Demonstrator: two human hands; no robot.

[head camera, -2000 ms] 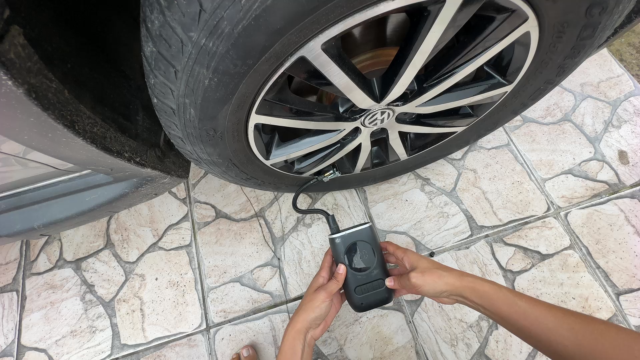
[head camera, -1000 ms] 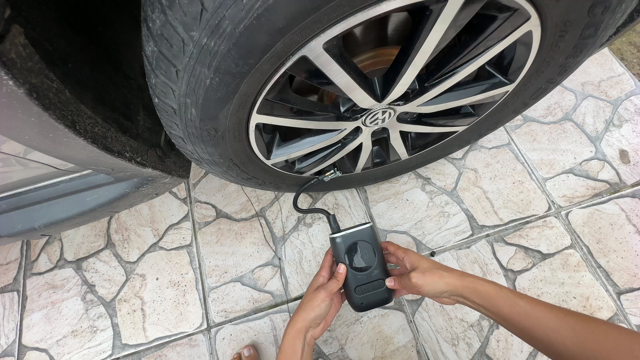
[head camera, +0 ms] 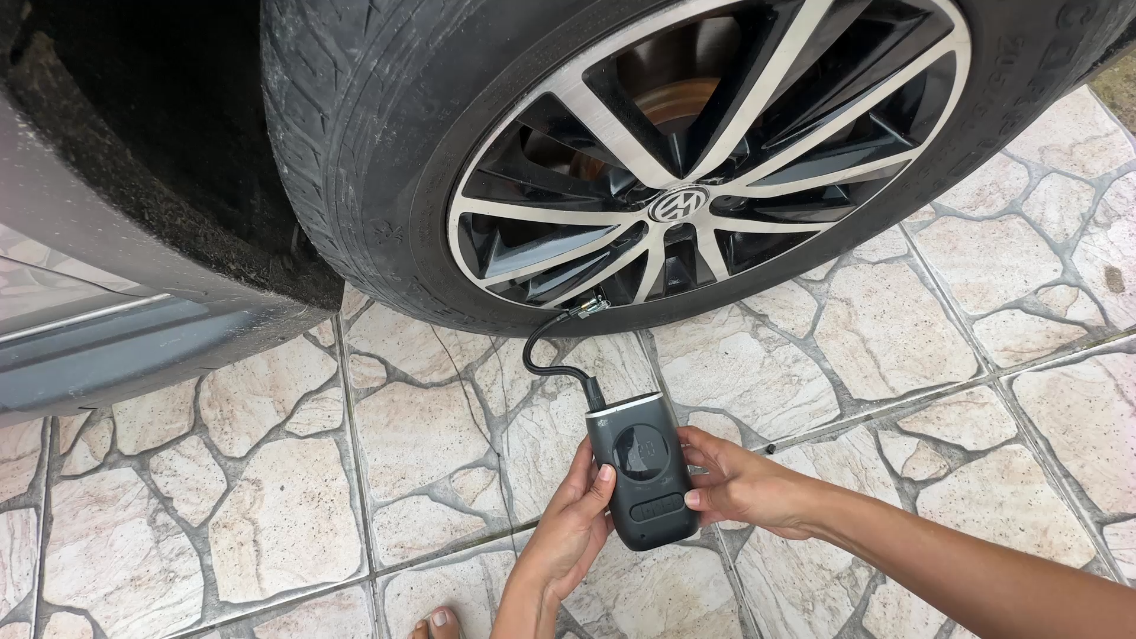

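Observation:
A dark grey portable tire inflator (head camera: pixel 652 524) is held between my two hands, its round display and button pad facing up. My left hand (head camera: pixel 572 515) grips its left side, thumb on the front edge. On its right side, my right hand (head camera: pixel 741 484) holds it with the thumb beside the buttons. A short black air hose (head camera: pixel 543 366) curves from the inflator's top to a metal valve connector (head camera: pixel 590 307) at the lower rim of the car wheel. The alloy wheel (head camera: pixel 679 206) bears a Volkswagen badge, and a black tire (head camera: pixel 382 204) surrounds it.
The grey car body (head camera: pixel 133 257) and dark wheel arch fill the upper left. Stone-patterned floor tiles (head camera: pixel 284 510) lie below the wheel. Bare toes (head camera: pixel 437 621) show at the bottom edge. A small dark object (head camera: pixel 769 449) lies on the floor right of the inflator.

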